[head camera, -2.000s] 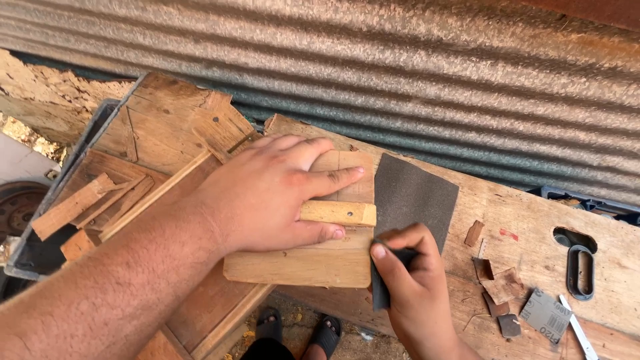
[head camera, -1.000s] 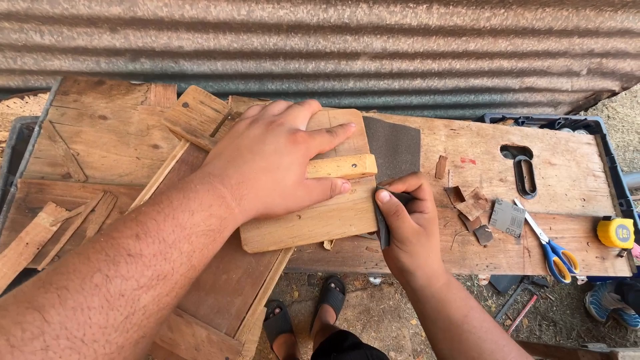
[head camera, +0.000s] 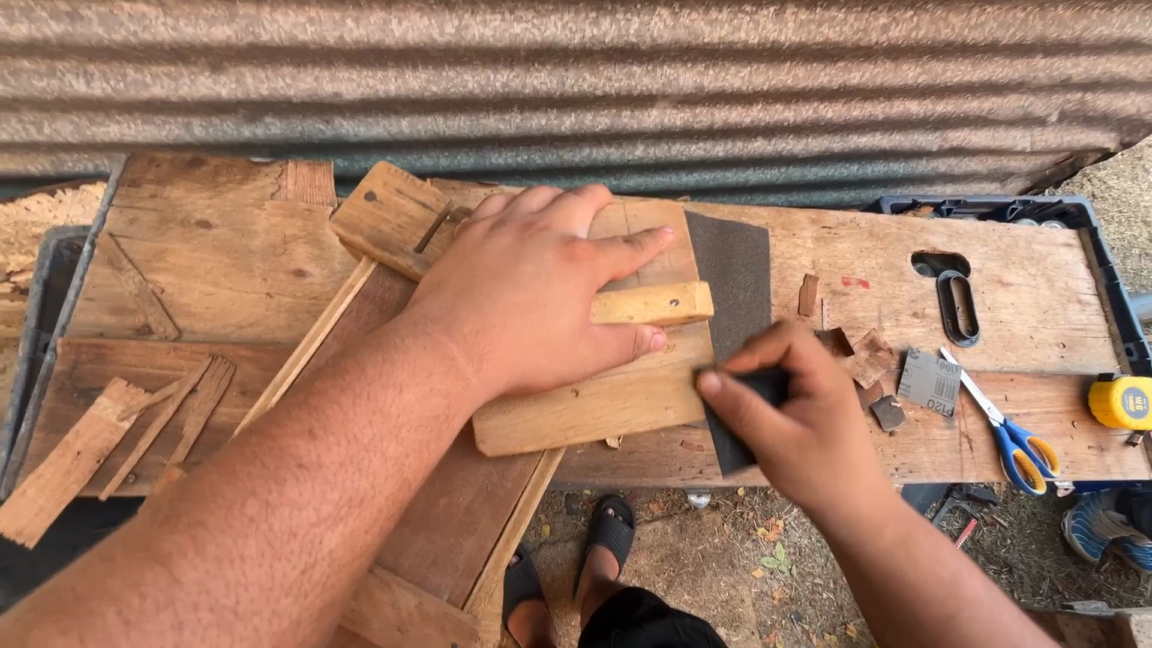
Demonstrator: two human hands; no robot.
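Observation:
My left hand point(head camera: 531, 288) presses flat over a light wooden board point(head camera: 585, 405), with its index finger and thumb on either side of a raised wooden strip point(head camera: 661, 304). A folded piece of dark sandpaper point(head camera: 742, 423) is pinched between the thumb and fingers of my right hand point(head camera: 792, 405), against the board's right edge. A larger dark sheet of sandpaper point(head camera: 733, 265) lies on the bench beyond, partly hidden by the board and my right hand. Beneath the board runs a brown wooden panel point(head camera: 441, 522) with light edge strips.
Blue-handled scissors point(head camera: 1012, 441), a grey-backed sandpaper piece point(head camera: 931, 382), small scraps point(head camera: 868, 355) and a yellow tape measure point(head camera: 1120, 401) lie on the wooden bench point(head camera: 837, 252) at right. Splintered wood pieces point(head camera: 76, 459) lie at left. Corrugated metal point(head camera: 576, 90) stands behind.
The view has shifted, with more of the right side showing. My left hand still presses on the board, and my right hand still holds the folded sandpaper at its right edge.

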